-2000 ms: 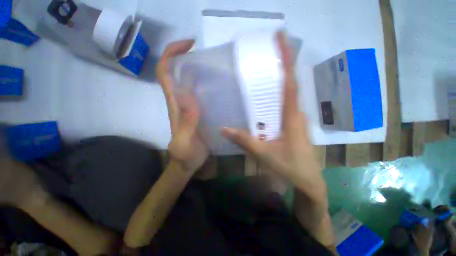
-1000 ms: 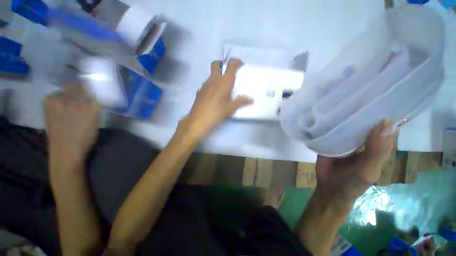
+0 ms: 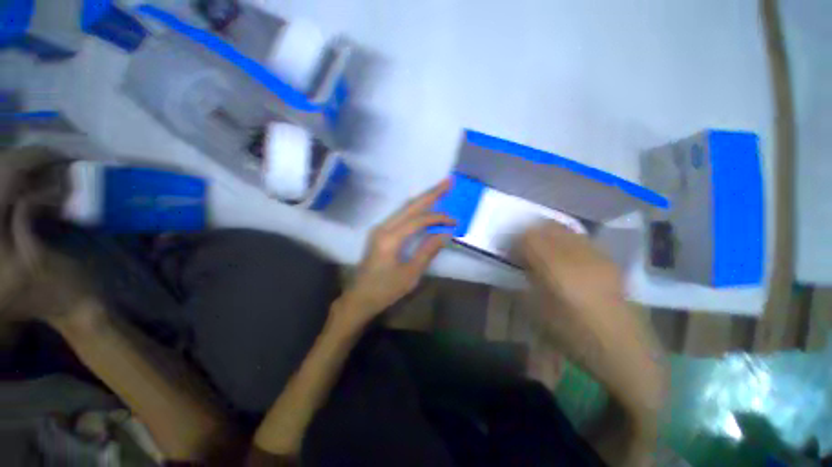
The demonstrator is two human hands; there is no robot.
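An open retail carton (image 3: 559, 175) lies in front of me at the table's front edge, its long grey lid with a blue edge standing up at the back. A white product unit (image 3: 497, 220) lies in the carton. My left hand (image 3: 392, 251) grips the carton's blue left end with thumb and fingers. My right hand (image 3: 579, 278) is blurred over the unit's right part and hides it; its fingertips cannot be made out.
A closed grey-and-blue box (image 3: 735, 208) stands at the right. Two open boxes with white parts (image 3: 288, 161) lie at the left. Another person's hands (image 3: 36, 242) are at the far left beside a blue box (image 3: 155, 199). The slatted table edge (image 3: 693, 324) runs below my hands.
The clear tray in my right hand is out of sight. An open carton now lies in front of me with a white unit in it. My left hand has moved onto its blue end.
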